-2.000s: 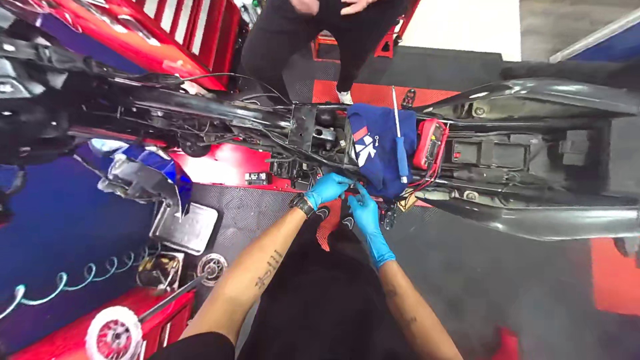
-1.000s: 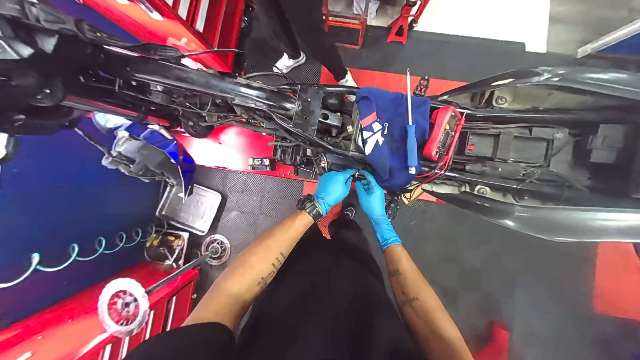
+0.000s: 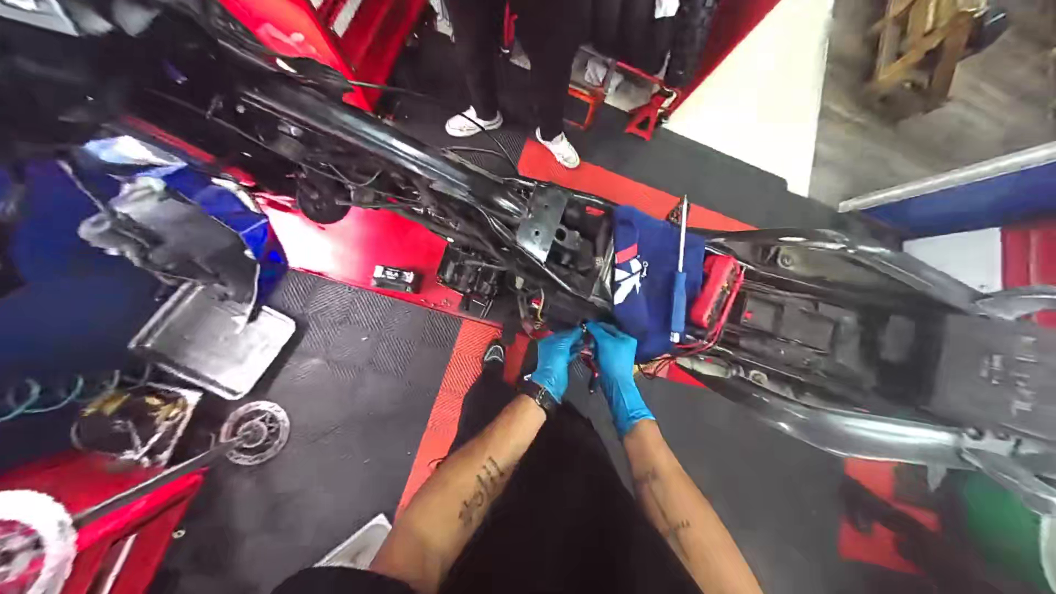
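Both my hands wear blue gloves and meet at the near side of a black motorcycle frame (image 3: 396, 153). My left hand (image 3: 554, 361) and my right hand (image 3: 615, 367) have their fingertips together around a small dark part (image 3: 585, 328), too small to name; wiring (image 3: 538, 307) shows just left of them. Right of my hands, a dark blue cloth (image 3: 648, 276) is draped over the frame, and a screwdriver with a blue handle (image 3: 679, 301) lies on it. A red part (image 3: 716, 290) with red cables sits against the cloth's right side.
A person in dark trousers (image 3: 561, 66) stands across the frame, near a red jack stand (image 3: 648, 114). At left are a blue fairing (image 3: 235, 210), a metal tray (image 3: 216, 340) and a shaft with discs (image 3: 157, 483) over a red cabinet. Black tail bodywork (image 3: 833, 425) extends right.
The person across the frame stood closer to it two seconds ago, hands in view; now only legs and shoes show. My hands stay together at the frame's near side.
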